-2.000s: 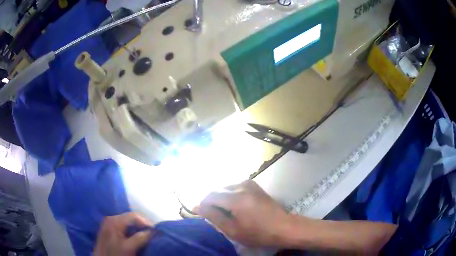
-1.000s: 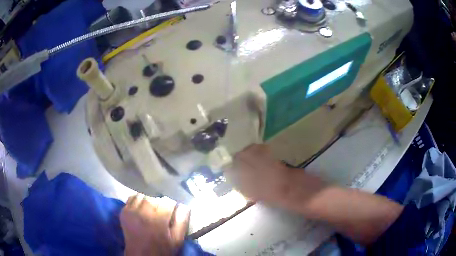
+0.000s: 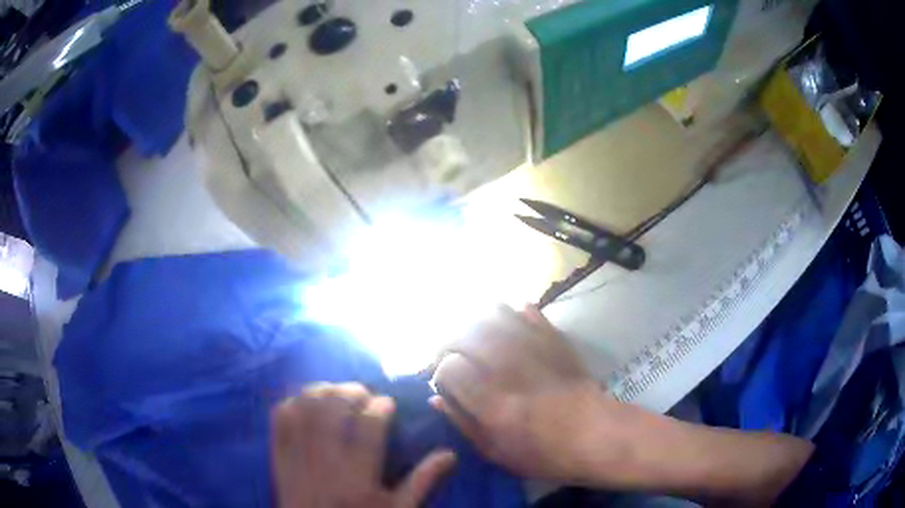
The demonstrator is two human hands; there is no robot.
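Note:
Blue garment cloth (image 3: 189,347) lies spread on the white table, its right part running into the glare at the needle area. My left hand (image 3: 342,451) rests on the cloth at the bottom, fingers bent and thumb spread apart. My right hand (image 3: 526,397) is at the cloth's right edge beside the glare, fingers curled and thumb close to them, with the cloth edge between. The cream sewing machine head (image 3: 367,119) stands behind; the glare hides its presser foot and needle. Black thread snips (image 3: 585,235) lie on the machine bed, beyond my right hand.
A green control panel (image 3: 620,74) is on the machine. A yellow box (image 3: 809,124) of plastic bags stands at the table's right. A measuring strip (image 3: 710,303) follows the front edge. More blue cloth (image 3: 69,193) lies at the left; pale cloth (image 3: 873,327) is beside the table.
My right hand has drawn back from the machine head to the cloth edge, uncovering the snips. The blue cloth now spreads up to the needle area. My left hand is lower and further right.

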